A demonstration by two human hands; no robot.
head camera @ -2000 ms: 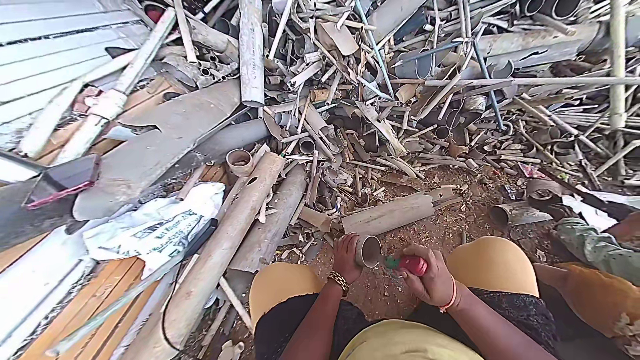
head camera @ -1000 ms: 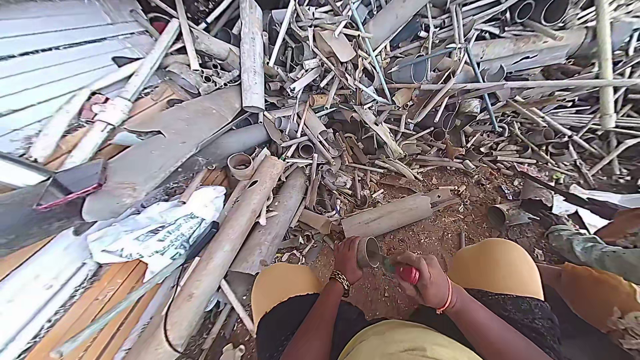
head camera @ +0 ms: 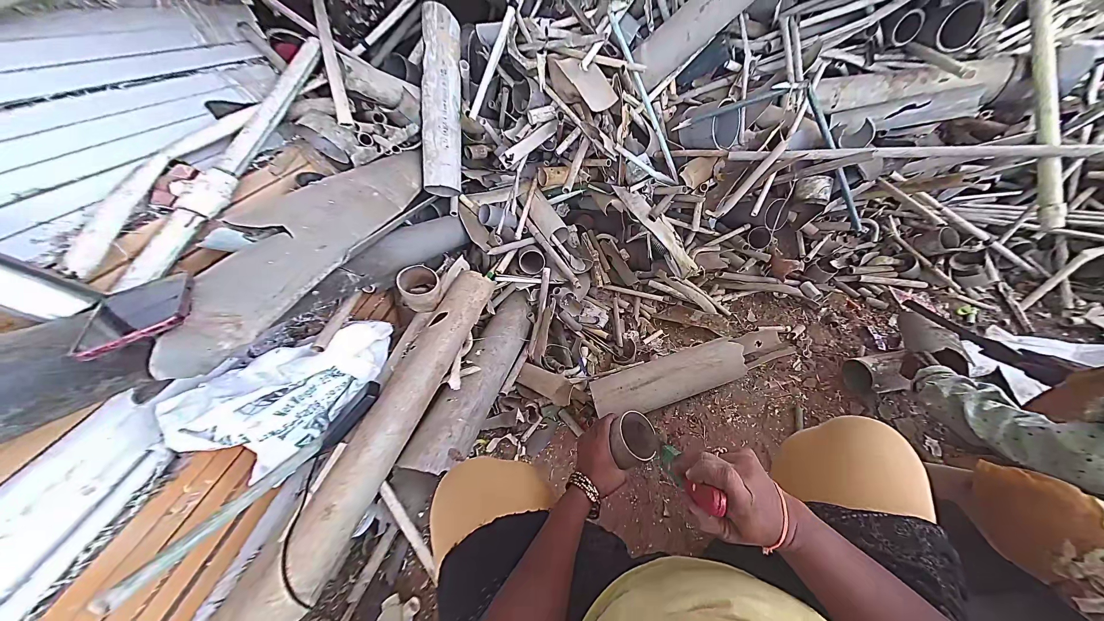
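A short grey pipe piece (head camera: 634,438) is gripped in my left hand (head camera: 599,457), its open end turned towards my right hand. My right hand (head camera: 733,496) is closed around a red-handled tool (head camera: 707,498) with a green part near the pipe's mouth; the kind of tool is not clear. The tool's far end sits close to the pipe rim, and whether they touch cannot be told. Just beyond my hands a split grey pipe (head camera: 673,375) lies on the soil.
A large heap of broken pipes (head camera: 586,216) fills the ground ahead. Long pipes (head camera: 379,431) and a white plastic bag (head camera: 276,397) lie at left, near a dark tray with a red edge (head camera: 134,319). At right is another person's sleeve (head camera: 1009,423).
My right hand and the red-handled tool have shifted slightly against the pipe piece between frames. My left hand keeps its hold on the pipe piece.
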